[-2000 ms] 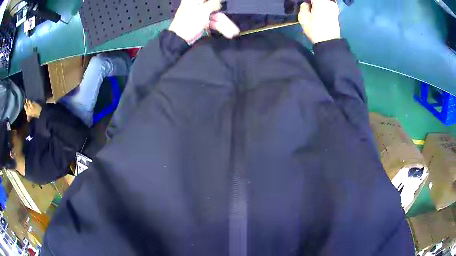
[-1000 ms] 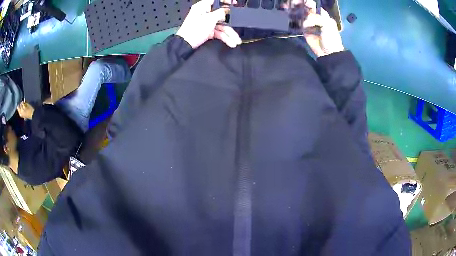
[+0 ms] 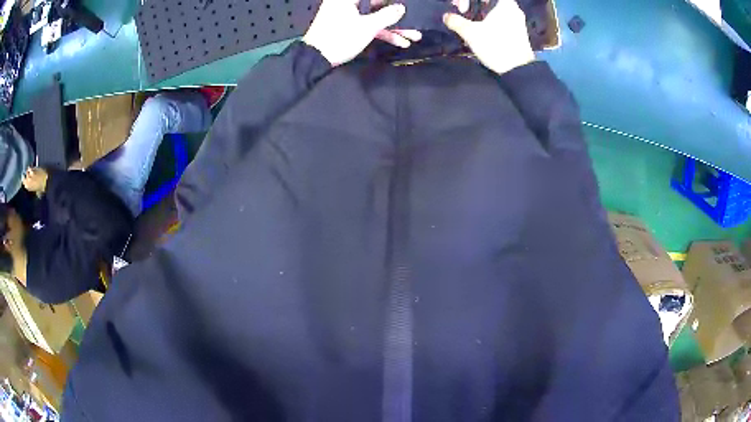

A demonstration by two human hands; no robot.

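My left hand (image 3: 350, 29) and my right hand (image 3: 492, 31) are at the top edge, close together, partly cut off by the picture's rim. Both hold a piece of black foam sheet (image 3: 426, 16) between them, over a shallow cardboard carton (image 3: 553, 25) at the bench edge. Black pieces show inside the carton near my right hand. A black perforated foam sheet (image 3: 214, 31) lies flat on the green bench to the left. One small dark pad (image 3: 576, 23) lies on the bench to the right of the carton.
The green bench (image 3: 650, 82) crosses the top. At left a seated person in dark clothes (image 3: 74, 235) is beside a dark upright panel (image 3: 49, 124) and a person's jeans-clad leg (image 3: 152, 136). At right are a blue stool (image 3: 712, 194) and cardboard cartons (image 3: 720, 297) on the green floor.
My hands have moved closer together; the black sheet piece, spread wide between them a second ago, now shows as a smaller dark part. The view has shifted slightly.
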